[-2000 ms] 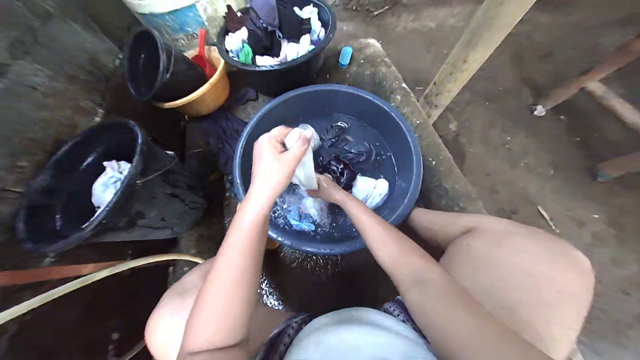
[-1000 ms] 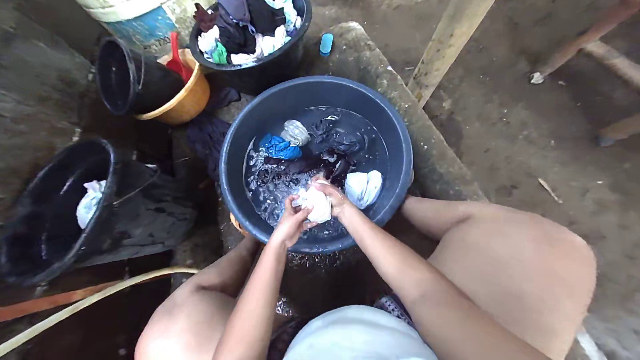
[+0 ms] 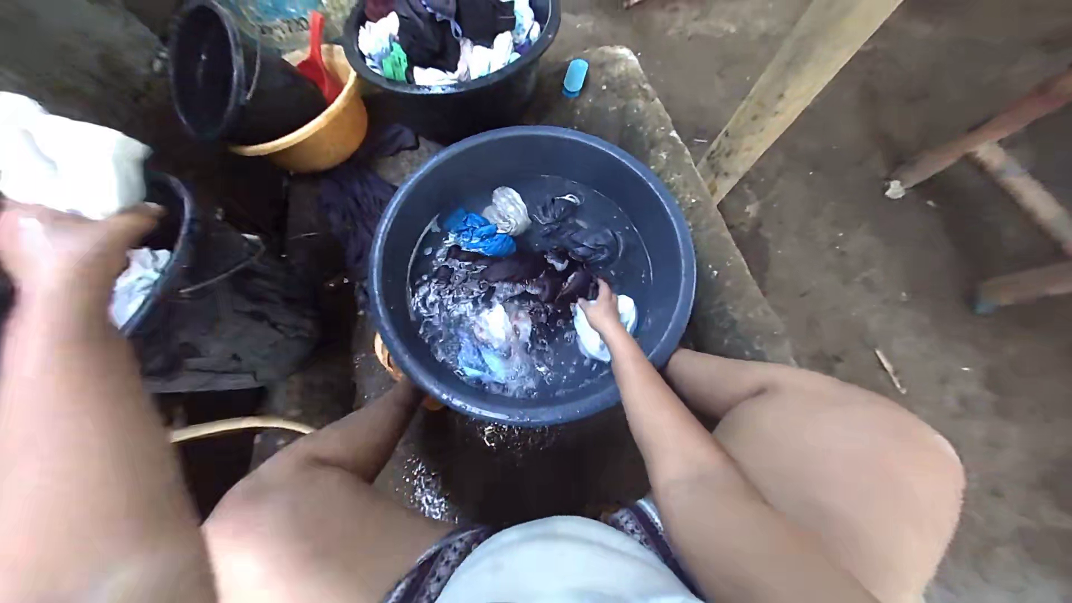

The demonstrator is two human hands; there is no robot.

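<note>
A round dark blue plastic basin (image 3: 670, 251) of water stands between my knees. My left hand (image 3: 67, 239) is raised at the left edge of the view, over the dark bucket, and grips a wrung white cloth (image 3: 71, 159). Inside the basin, my right hand (image 3: 600, 310) touches the upper edge of a white cloth (image 3: 593, 339) at the right; whether its fingers hold it is unclear. Dark wet garments (image 3: 536, 272), a blue cloth (image 3: 479, 233), a grey-white cloth (image 3: 507, 211) and pale cloth under ruffled water (image 3: 494, 343) lie around there.
A black tub (image 3: 469, 99) of mixed clothes stands behind the basin. An orange basin (image 3: 331, 134) holds a red plastic dipper (image 3: 316, 63) and a tipped black bucket (image 3: 205, 71). A dark bucket (image 3: 180, 251) with pale cloth lies left. A wooden post (image 3: 796, 92) stands right; a hose (image 3: 239, 425) runs lower left.
My left hand has moved from the basin up to the far left with a white cloth. My right hand has parted from it and moved right, to the other white cloth.
</note>
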